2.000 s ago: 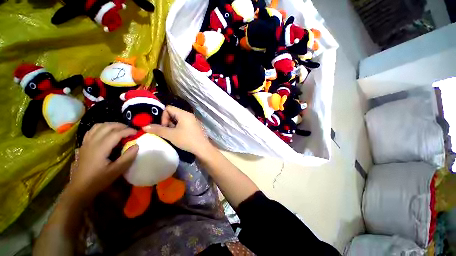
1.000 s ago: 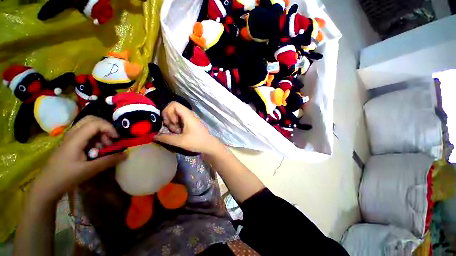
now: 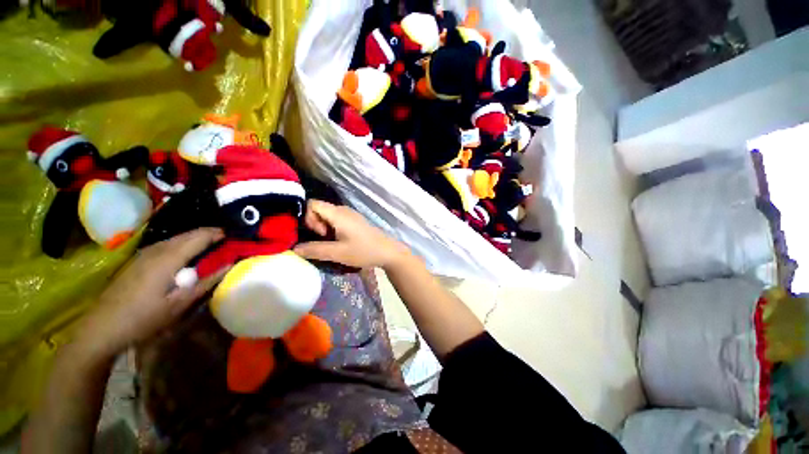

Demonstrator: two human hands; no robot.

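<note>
A plush penguin [image 3: 266, 297] lies face up on the floral apron [image 3: 310, 403] over my lap, its orange feet toward me. It wears a red Santa hat [image 3: 257, 173] with a white band. A red scarf [image 3: 217, 259] is around its neck, with one white end at the left. My left hand [image 3: 160, 279] holds the penguin's left-hand side at the scarf, fingertips partly hidden. My right hand [image 3: 350, 239] is at the other side of the neck, its thumb against the scarf and body. I cannot tell whether it holds a small tool.
A yellow sheet [image 3: 53, 301] with several penguins lies at the left. An open white woven sack [image 3: 355, 191] full of penguins stands ahead to the right. Full grey-white sacks [image 3: 696, 341] are stacked along the right, beside the pale floor [image 3: 541, 355].
The penguin's head and hat have tipped up toward the camera. The scarf, pulled out sideways by my left hand a second ago, now lies closer to the neck.
</note>
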